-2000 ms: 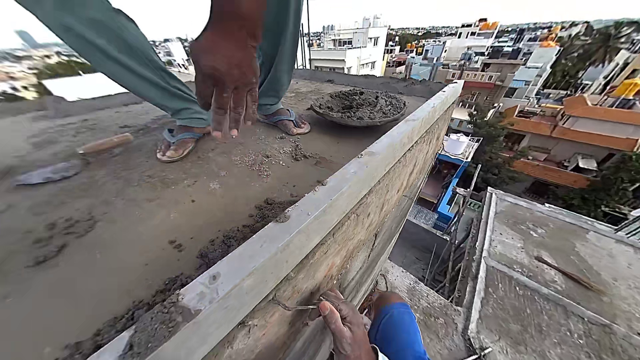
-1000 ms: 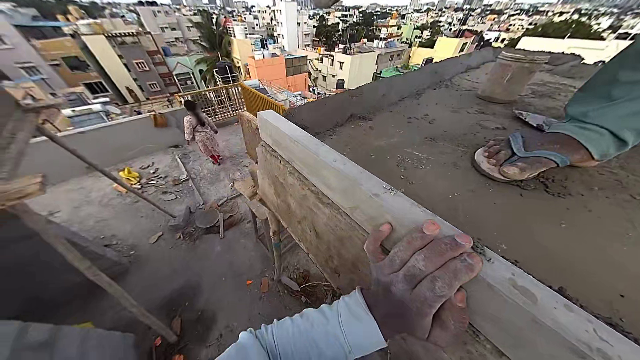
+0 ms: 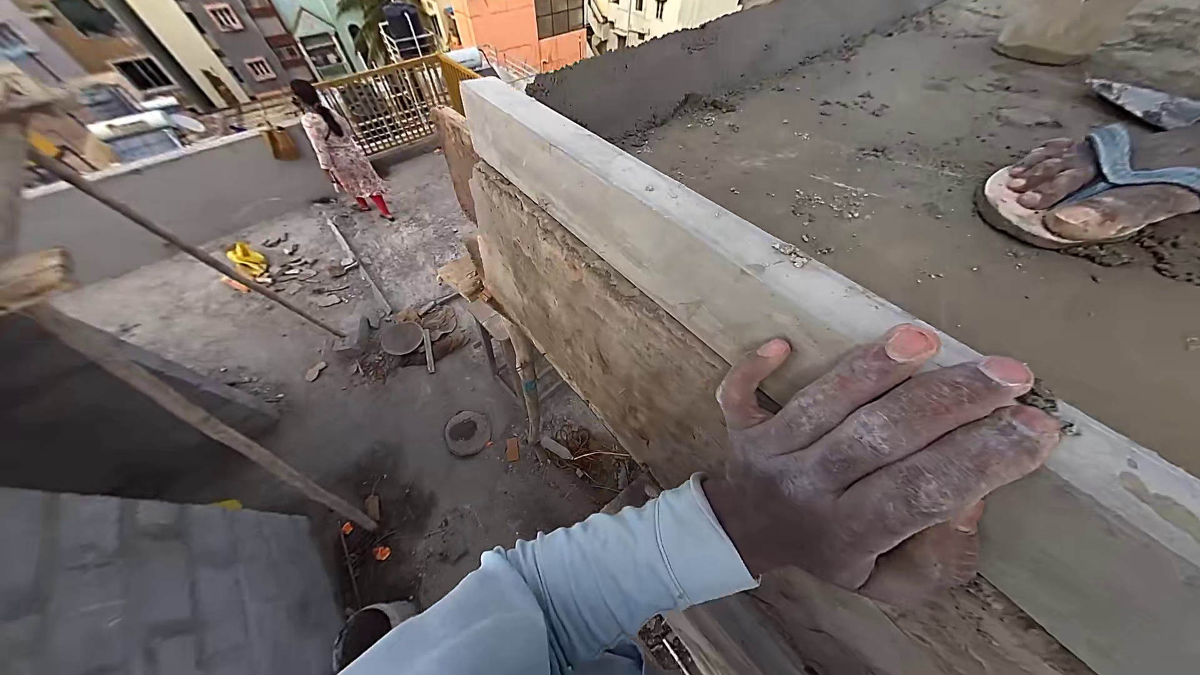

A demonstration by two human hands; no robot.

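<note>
My left hand (image 3: 891,459), in a pale blue sleeve, lies with spread fingers over the edge of the cement-coated slab (image 3: 684,216). Its fingertips touch the top edge, and the palm is against the side face; the thumb is partly hidden. No tool shows in it. Below the smooth band runs a rough, stained board (image 3: 581,309). My right hand is out of the frame. On the wet grey mortar surface (image 3: 844,141), beyond the edge, stands another person's sandalled foot (image 3: 1087,187). A metal blade, perhaps a trowel (image 3: 1144,101), lies behind that foot.
To the left is a drop to a lower terrace with a person (image 3: 339,150), a round pan (image 3: 401,338), rubble and wooden props (image 3: 206,412). A block wall (image 3: 159,581) fills the lower left. The base of a bucket-like container (image 3: 1050,33) shows at upper right.
The view has swung widely from the rooftop's other side. One hand held a thin cord or wire two seconds ago; my left hand stays on the slab edge since one second ago.
</note>
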